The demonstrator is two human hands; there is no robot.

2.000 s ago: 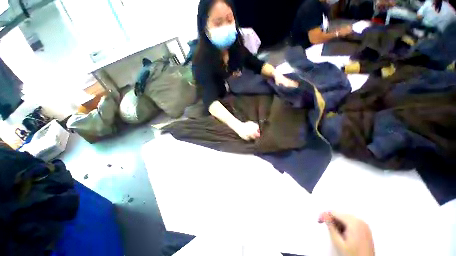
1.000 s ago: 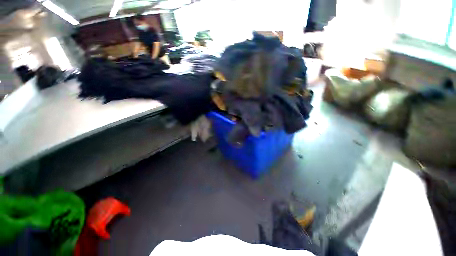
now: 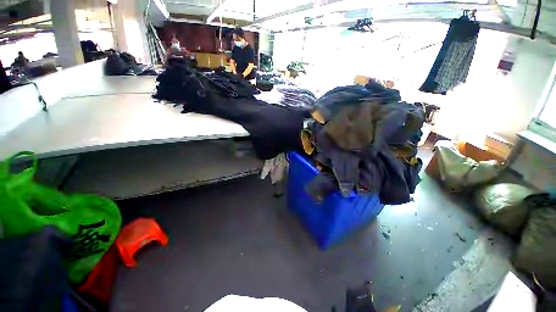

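No hand shows in the current view. A blue bin [image 3: 332, 213] stands on the grey floor ahead, right of the middle. A heap of denim jackets [image 3: 366, 137] rises above its rim and hangs over its sides, with brown lining and tan facing showing. Part of a dark piece with a tan patch [image 3: 359, 300] shows at the bottom edge; what holds it cannot be seen. A white rounded shape [image 3: 256, 304] is at the bottom middle.
A long white table [image 3: 116, 113] at the left bears dark garments [image 3: 207, 88]. A green bag [image 3: 91, 228] and a red stool [image 3: 140, 239] are at lower left. Sacks [image 3: 503, 204] lie at the right. A masked person [image 3: 242, 58] stands behind the table. A checked garment [image 3: 454, 55] hangs at upper right.
The view has swung left from the white worktable and the masked person there to the blue bin. The hand seen two seconds ago has left the picture.
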